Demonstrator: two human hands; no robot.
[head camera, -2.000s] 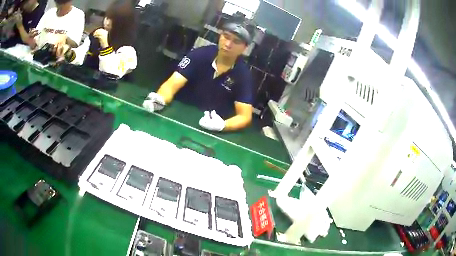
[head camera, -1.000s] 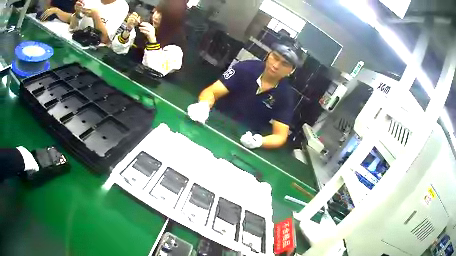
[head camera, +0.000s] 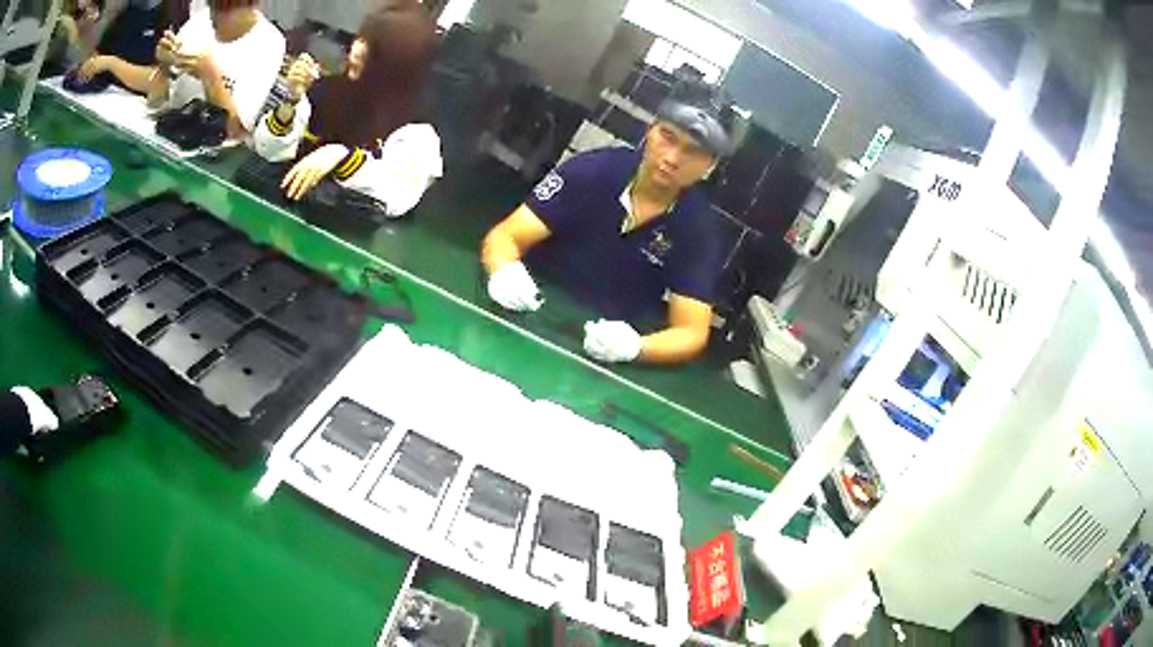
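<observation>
My left hand (head camera: 36, 410), in a white glove and dark sleeve, is cut off by the left edge. It is closed on the near end of a dark phone housing part (head camera: 84, 397) low over the green surface; the fingers are mostly hidden. A white blister tray (head camera: 487, 423) lies in front with several dark phone parts (head camera: 493, 497) in its pockets. Another phone housing (head camera: 434, 623), partly cut off, shows at the bottom edge beside a pale straight edge. My right hand is not in view.
A stack of black blister trays (head camera: 228, 348) lies left of the white tray, with a blue reel (head camera: 61, 187) beyond. A red sign (head camera: 716, 579) stands right, near a large white machine (head camera: 999, 417). A gloved person (head camera: 620, 240) sits opposite; others sit further left.
My left glove came into view at the dark housing part, which has shifted left, away from the white tray. The camera view turned. The opposite person's hands moved slightly.
</observation>
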